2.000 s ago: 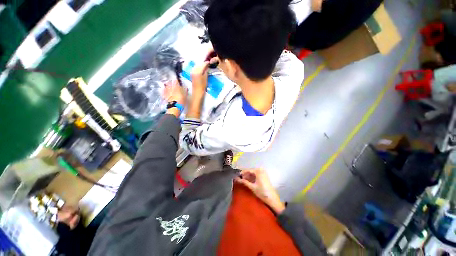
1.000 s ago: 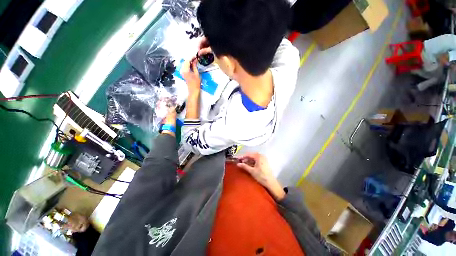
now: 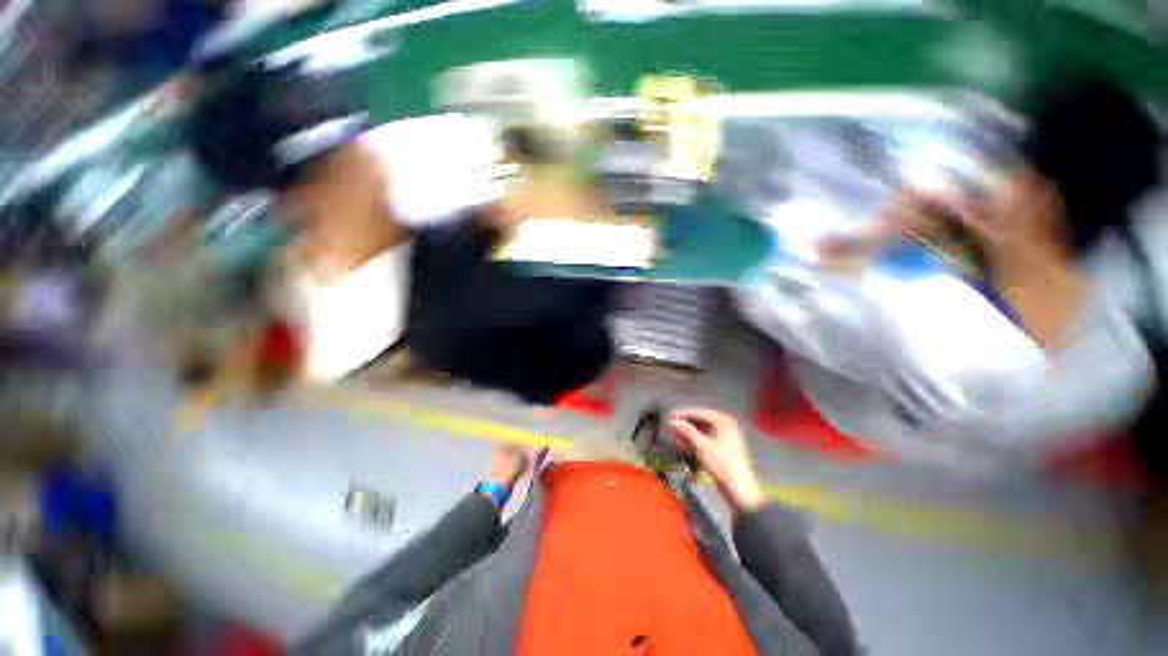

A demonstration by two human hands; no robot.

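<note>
The view is heavily blurred. My left hand, with a blue band at the wrist, is at waist height left of my orange top; its fingers are too blurred to read. My right hand is at waist height on the right, fingers bent at a small dark thing, which it seems to hold by its right side. What this dark thing is cannot be told. The two hands are apart.
A green bench runs across the top. A seated person in white is at right, one in black ahead, another at left. Red stools and a yellow floor line show.
The view has swung left along the bench. My left hand has left the plastic bags on the bench and is back near my waist. A dark thing now shows at my right fingers.
</note>
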